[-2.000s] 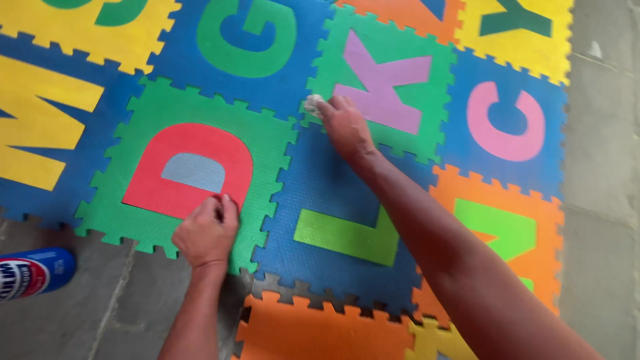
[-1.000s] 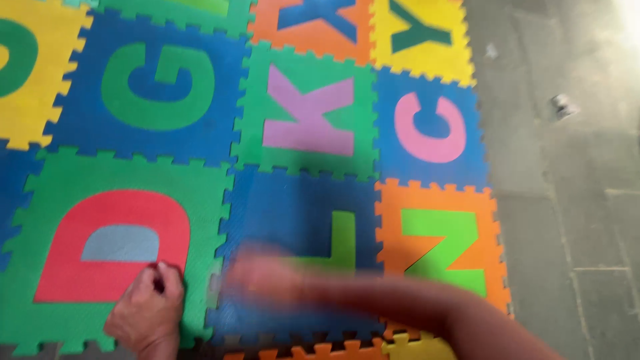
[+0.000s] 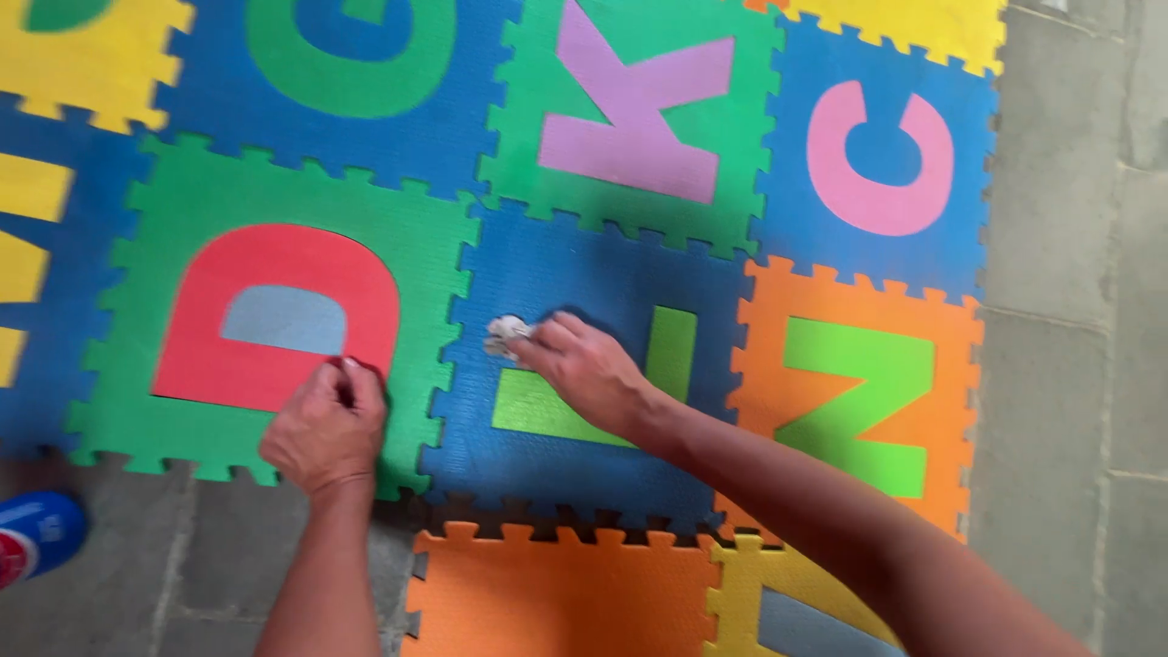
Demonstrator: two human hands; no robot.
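My right hand [image 3: 584,365] pinches a crumpled whitish wad [image 3: 506,337], maybe cloth or tissue, against the blue foam tile [image 3: 566,265] with the green letter L [image 3: 672,351]. The hand covers part of that letter. My left hand [image 3: 330,415] is curled with its knuckles down on the lower right of the red letter D [image 3: 274,242], on a green foam tile [image 3: 429,274]. Thumb and forefinger are together; nothing shows in them.
Around these lie interlocking foam tiles: a green one with a purple K [image 3: 639,100], a blue one with a pink C [image 3: 931,173], an orange one with a green N [image 3: 899,365]. A plain orange tile [image 3: 557,593] and a blue can [image 3: 55,529] lie below on grey stone floor [image 3: 1049,411].
My right hand has moved from the edge of the K tile, two seconds ago, down to the L tile, with the wad. My left hand stays at the D.
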